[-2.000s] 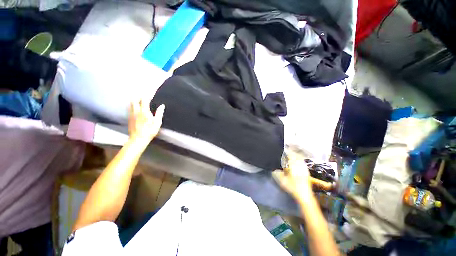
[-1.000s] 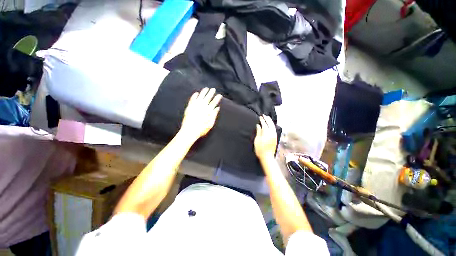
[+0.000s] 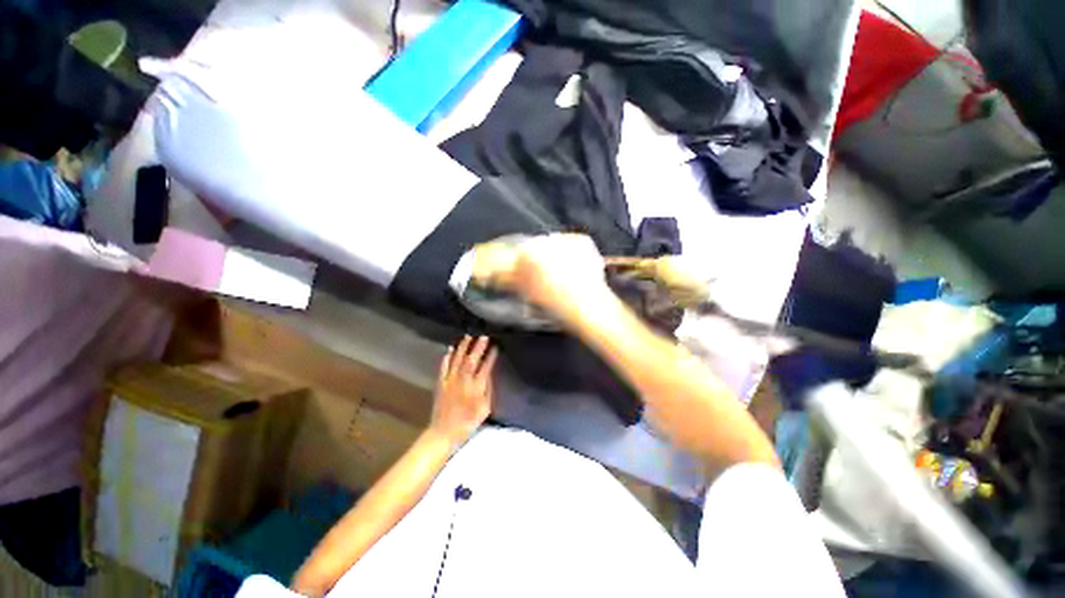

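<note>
A dark jacket point(image 3: 549, 129) lies on the white-covered padded pressing arm point(image 3: 315, 164), its near part wrapped over the arm. My right hand point(image 3: 543, 275) is closed on the steam iron point(image 3: 502, 306), which is blurred and rests on the dark cloth. My left hand point(image 3: 465, 380) lies at the near edge of the cloth with its fingers extended, not gripping anything. Part of the iron's handle is hidden by my right hand.
A blue box point(image 3: 450, 58) lies at the back. Black garments point(image 3: 747, 129) are bunched behind. A phone point(image 3: 151, 204) and a pink and white card point(image 3: 234, 266) are at left. A blurred pale hose point(image 3: 911, 491) trails right. A cardboard box point(image 3: 187, 467) stands below.
My right hand has taken the iron from the right end and moved it left onto the cloth. My left hand has moved off the cloth's top to its near edge.
</note>
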